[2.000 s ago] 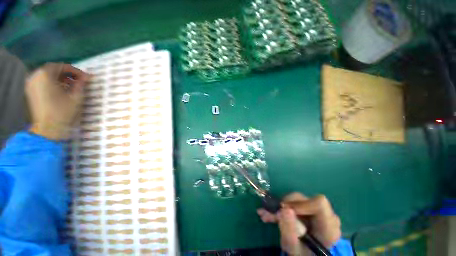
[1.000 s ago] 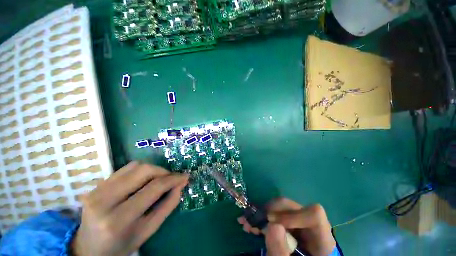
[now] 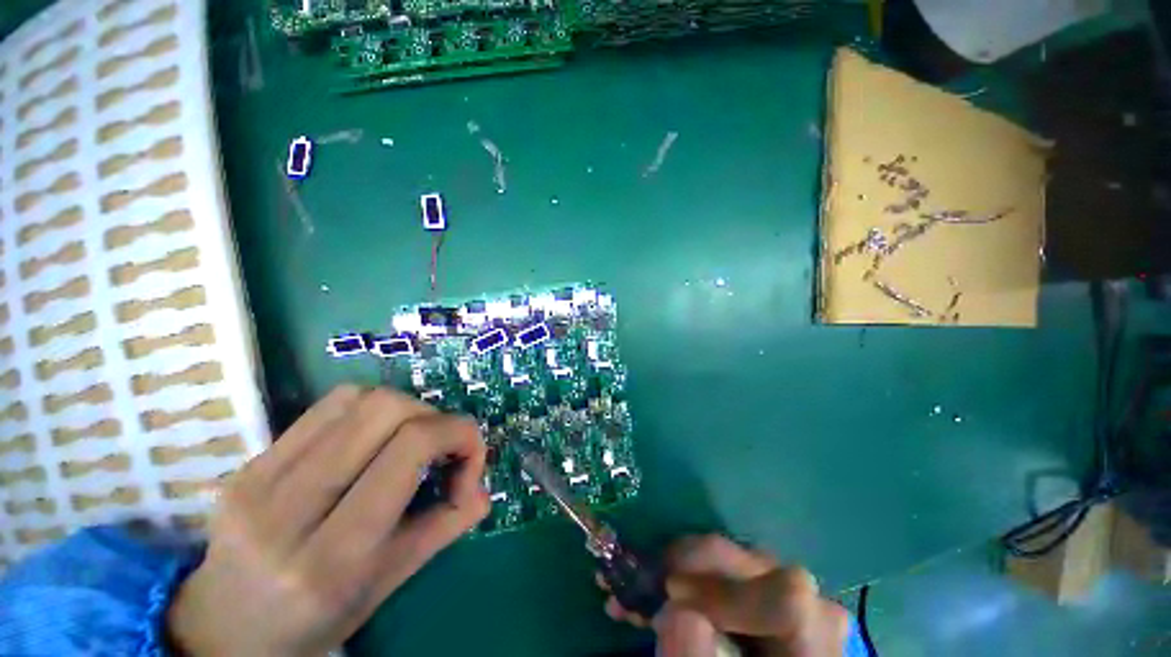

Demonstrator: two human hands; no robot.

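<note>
A green circuit-board panel [image 3: 520, 411] with silvery parts lies in front of me. My right hand [image 3: 732, 597] holds a soldering iron [image 3: 565, 501] by its dark handle, its thin tip over the panel's middle. My left hand [image 3: 328, 513] is at the panel's left edge, thumb and fingers pinched together. Something dark shows beneath its fingers; I cannot tell whether they hold anything. Small white parts with dark blue borders lie across the panel's upper left [image 3: 491, 340] and on the mat [image 3: 433, 212]. One on the mat has a thin reddish lead.
A white tray [image 3: 96, 244] with bone-shaped recesses stands at the left. Stacked green panels [image 3: 450, 45] are at the back. A tan cardboard pad [image 3: 944, 167] with solder scraps lies at the right, below a pale roll [image 3: 995, 19]. Dark cables [image 3: 1059, 513] run at the far right.
My left hand has moved from over the tray to the panel's left edge, and its fingertips have curled in since a second ago. The iron stays over the panel. The camera view has shifted.
</note>
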